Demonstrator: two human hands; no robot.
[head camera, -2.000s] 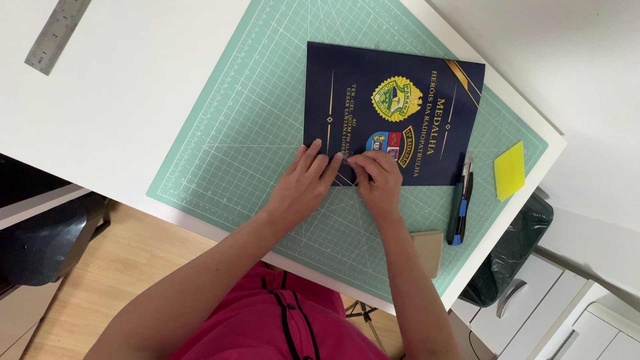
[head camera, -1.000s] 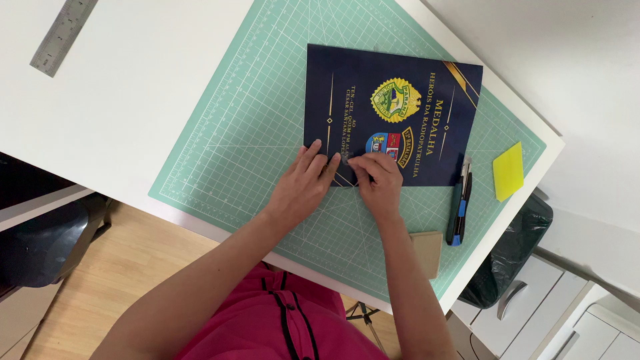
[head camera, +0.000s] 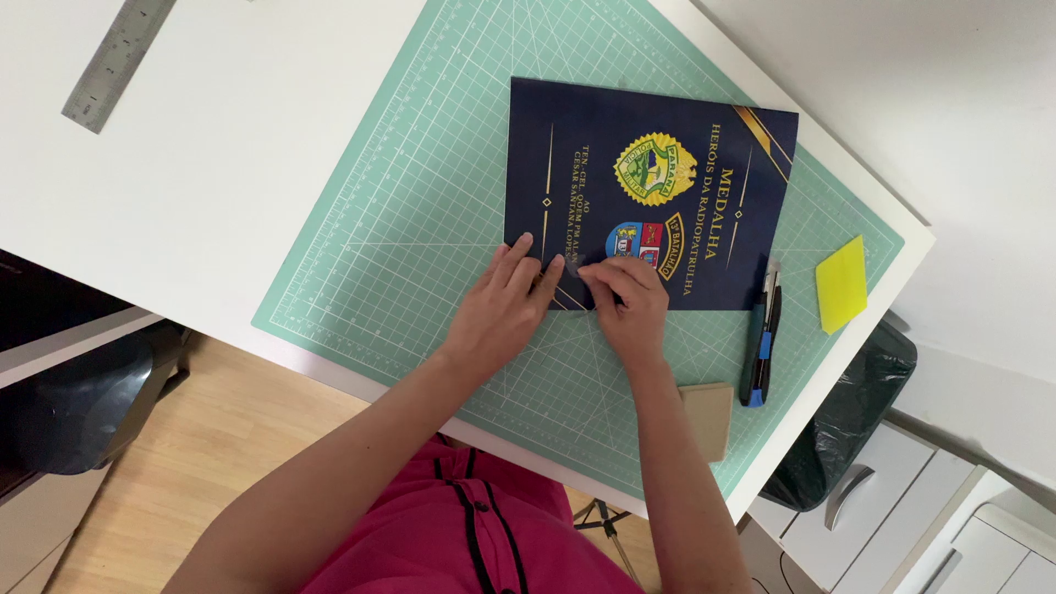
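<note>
A dark blue printed sheet or cover (head camera: 602, 115) with gold lettering and two crests lies on a green cutting mat (head camera: 396, 190). My left hand (head camera: 503, 305) rests on its near left corner with the fingers spread, pressing on the surface. Beside it, my right hand (head camera: 631, 305) has thumb and index finger pinched together on the print, close to the left fingertips. A small clear piece seems to be between those fingertips, too faint to name surely. Right of the cover lies a black and blue snap-off utility knife (head camera: 761, 338).
A beige board piece (head camera: 707, 421) lies partly behind my right forearm. A yellow sheet or card (head camera: 841, 285) is at the mat's right edge. The steel ruler (head camera: 118, 62) lies at the upper left of the white table. Beyond the right edge stands a black-lined bin (head camera: 850, 412).
</note>
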